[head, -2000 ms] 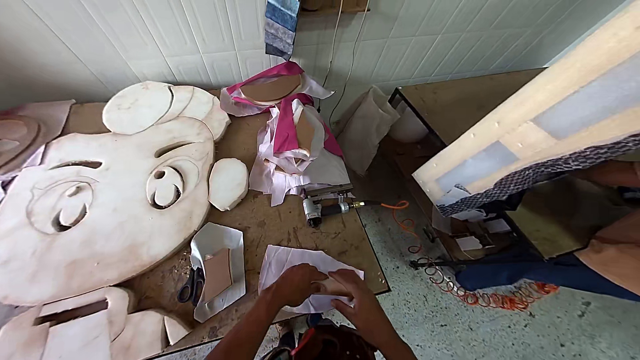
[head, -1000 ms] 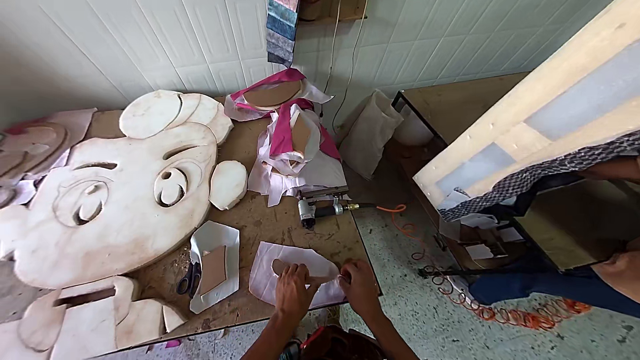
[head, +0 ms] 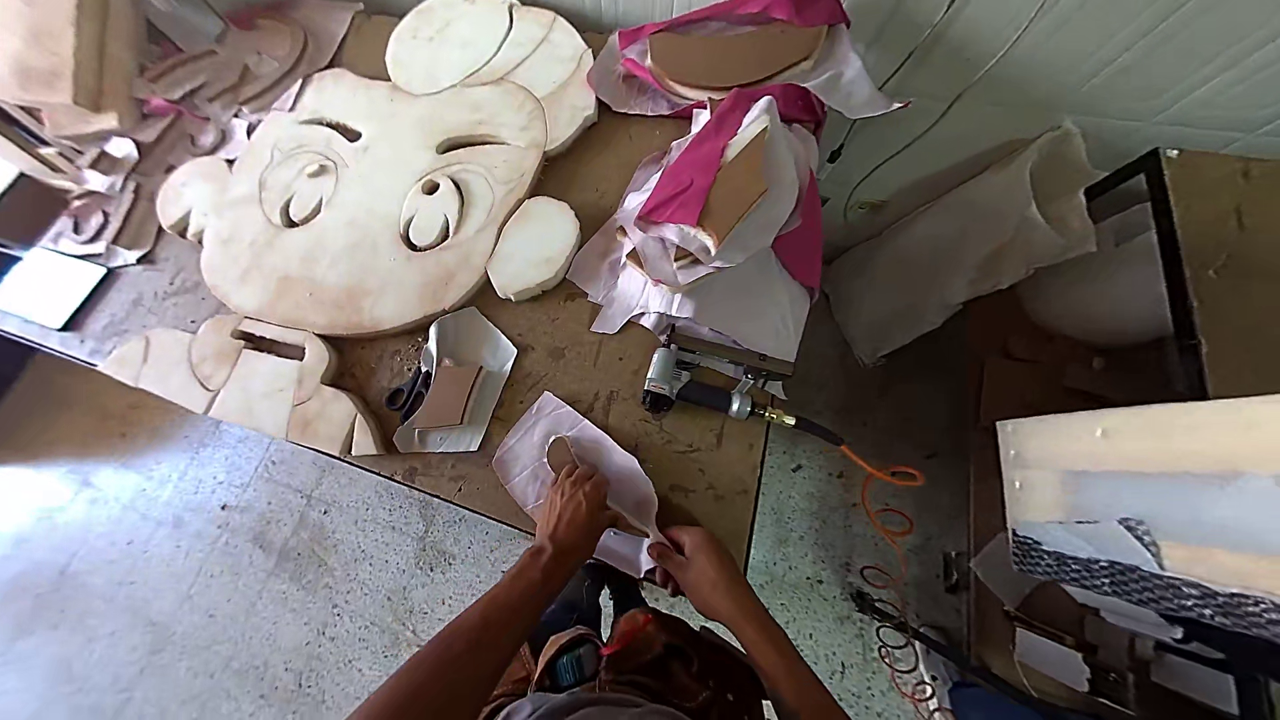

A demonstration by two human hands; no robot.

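Observation:
A pale pink fabric piece (head: pixel 625 480) lies at the table's front edge with a small brown board cutout (head: pixel 560 455) on it. My left hand (head: pixel 575 505) presses down on the cutout and covers its middle. The fabric's right edge is pinched in my right hand (head: pixel 695 565). To the left, a brown board piece (head: pixel 447 397) rests on white material (head: pixel 495 350) beside black-handled scissors (head: pixel 408 395). A pneumatic stapler (head: pixel 700 390) lies behind my hands, joined to an orange coiled hose (head: pixel 880 500).
A large foam cartoon face (head: pixel 370 260) and a foam body piece (head: pixel 260 385) cover the table's left part. Pink and white fabric with board pieces (head: pixel 715 200) lies at the back. A fabric-trimmed wooden frame (head: pixel 1150 470) stands at the right, near a pale sack (head: pixel 960 240).
The view has shifted considerably. My right hand has gone to the fabric's right edge, while my left hand stays on the cutout. The person at the right is no longer plainly visible.

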